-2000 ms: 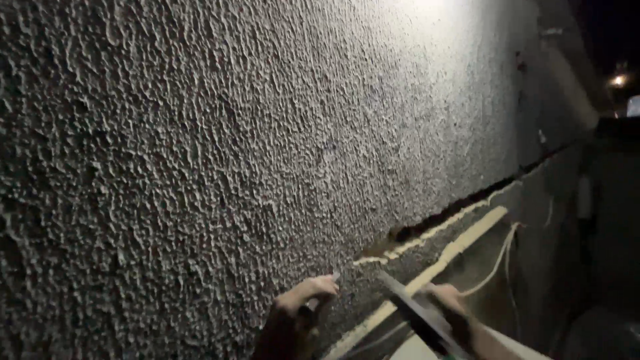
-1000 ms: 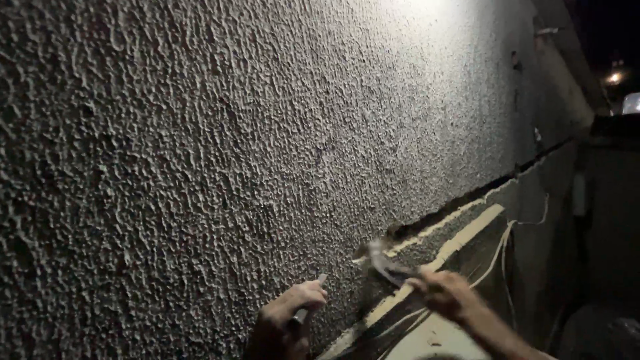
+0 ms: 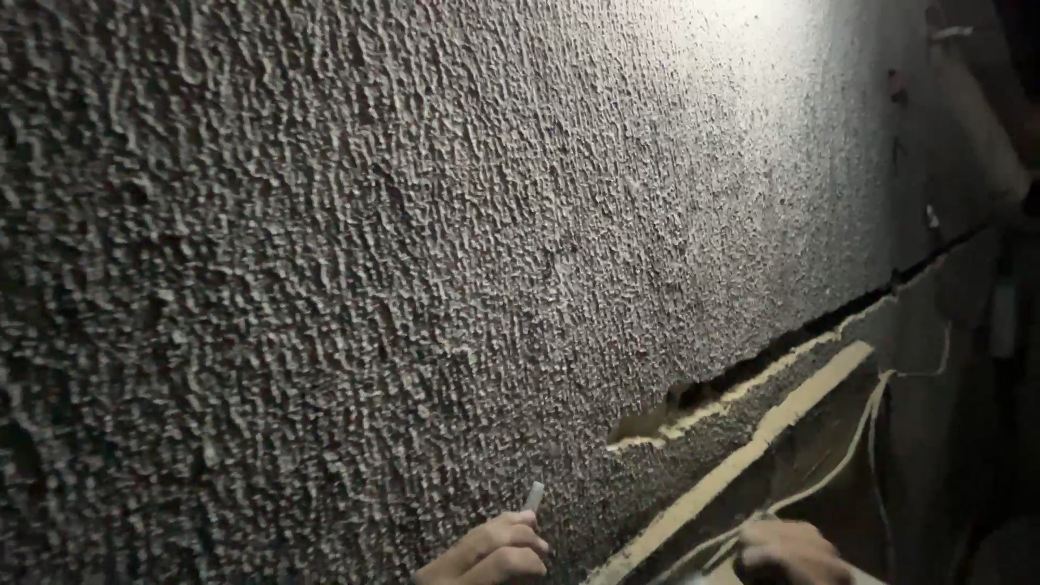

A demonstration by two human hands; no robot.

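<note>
At the bottom centre, my left hand (image 3: 496, 548) is closed around a flat metal chisel (image 3: 534, 496), whose pale end sticks up beside the rough textured wall (image 3: 406, 284). My right hand (image 3: 788, 552), blurred and curled as a fist, is at the bottom right below the pale strip; the hammer seen in it earlier is hidden or below the frame edge. Up and to the right of the chisel, a broken groove (image 3: 691, 398) with a pale ragged lower edge runs along the wall.
A pale bare strip (image 3: 756, 447) slants below the groove. Loose light-coloured cables (image 3: 845, 463) hang in front of the dark lower wall near my right hand. Bright light falls on the wall's upper right part. The far right is dark.
My right hand has moved down from beside the groove's near end, where it held the hammer a second ago. My left hand still holds the chisel low on the wall.
</note>
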